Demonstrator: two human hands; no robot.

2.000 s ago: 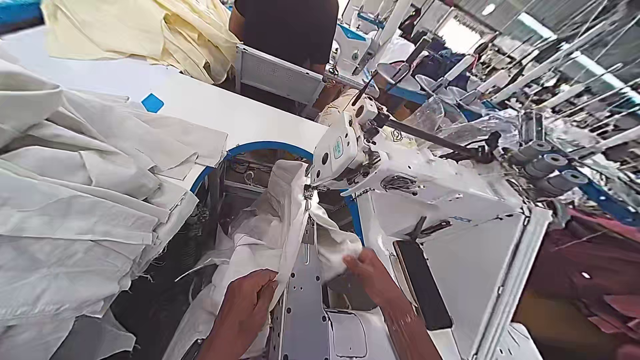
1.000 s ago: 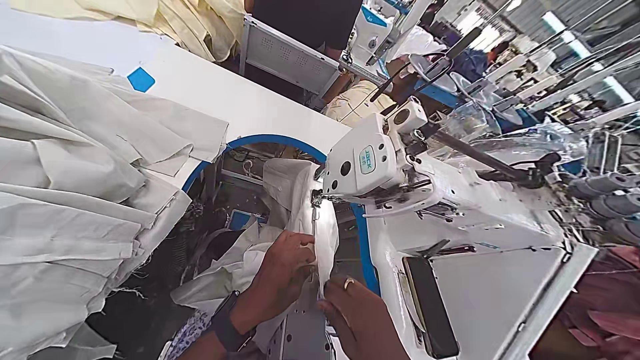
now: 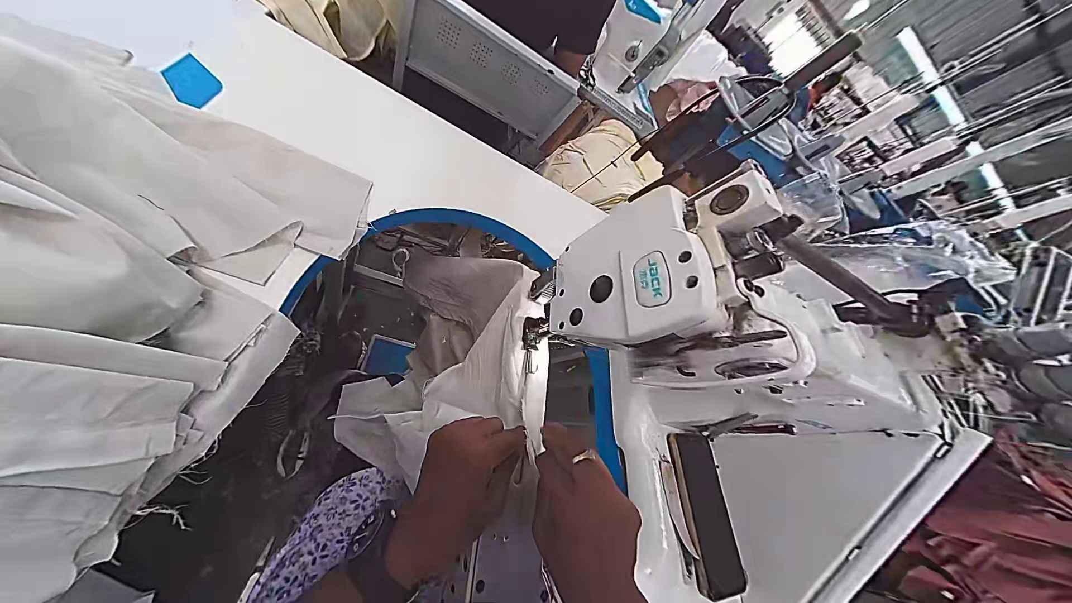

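Observation:
A Jack industrial sewing machine (image 3: 641,280) stands right of centre, its needle and presser foot (image 3: 533,333) over a strip of white fabric (image 3: 481,368). Just below the foot, my left hand (image 3: 469,477) pinches the fabric's edge between thumb and fingers. My right hand (image 3: 582,502), with a ring on one finger, grips the same edge from the other side, close against the left. The machine's narrow metal arm (image 3: 502,553) runs beneath both hands. Behind the hands the cloth hangs loosely down the left side of the arm. The fingertips are partly hidden by the fabric fold.
Stacked white fabric pieces (image 3: 100,251) cover the left of the white table (image 3: 368,126), whose cut-out has a blue edge (image 3: 469,216). A dark flat phone-like object (image 3: 708,515) lies on the machine bed. Maroon cloth (image 3: 997,519) is at lower right, pale yellow cloth (image 3: 607,159) beyond the machine.
Two seconds ago my hands were apart, on either side of the machine's arm; they have come together at the fabric's edge below the needle. The view has shifted.

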